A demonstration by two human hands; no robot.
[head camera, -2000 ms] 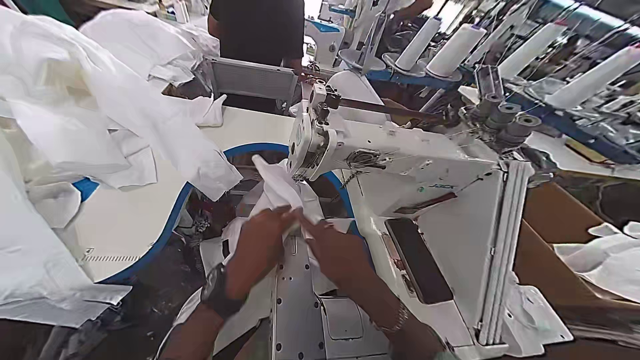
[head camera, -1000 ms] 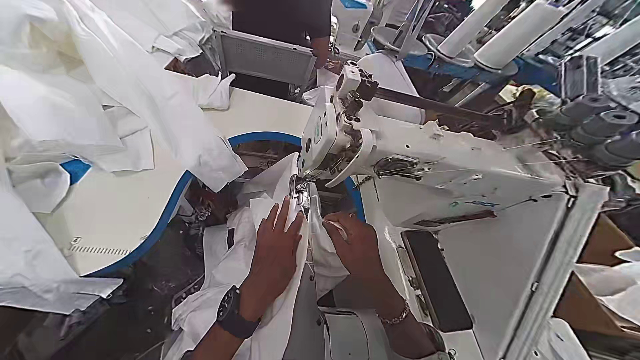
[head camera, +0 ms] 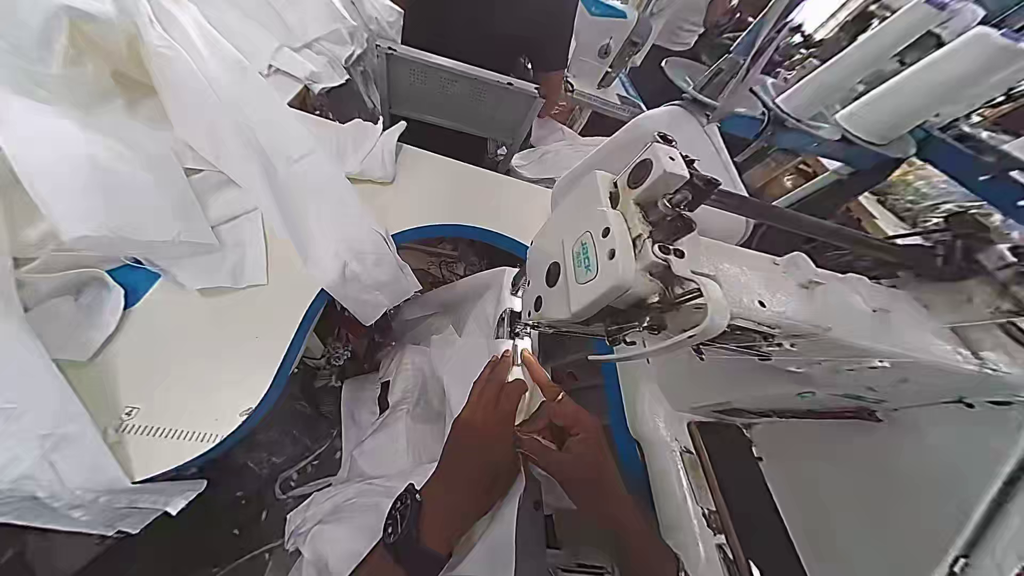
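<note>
A Jack sewing machine (head camera: 588,256) stands over white fabric (head camera: 424,400), which passes under its needle and presser foot (head camera: 518,326). My left hand (head camera: 484,424), with a dark watch at the wrist, lies on the fabric just in front of the foot, fingertips pointing at it. Close beside it, on the right, my right hand (head camera: 564,436) has its index finger stretched toward the foot and its thumb and other fingers bent, pinching the fabric edge. The two hands nearly touch. Fabric hangs down left of the machine's narrow arm.
White fabric pieces (head camera: 264,160) cover much of the cream table (head camera: 216,360) with a blue edge. A dark phone-like slab (head camera: 748,496) lies at right. Large white thread cones (head camera: 928,88) stand behind. Beyond a grey metal panel (head camera: 456,92), another person's hand (head camera: 552,96) is near white cloth.
Both hands have moved closer together and up to the presser foot. One second ago they were apart, the left one flat on the fabric. The view has come nearer to the machine.
</note>
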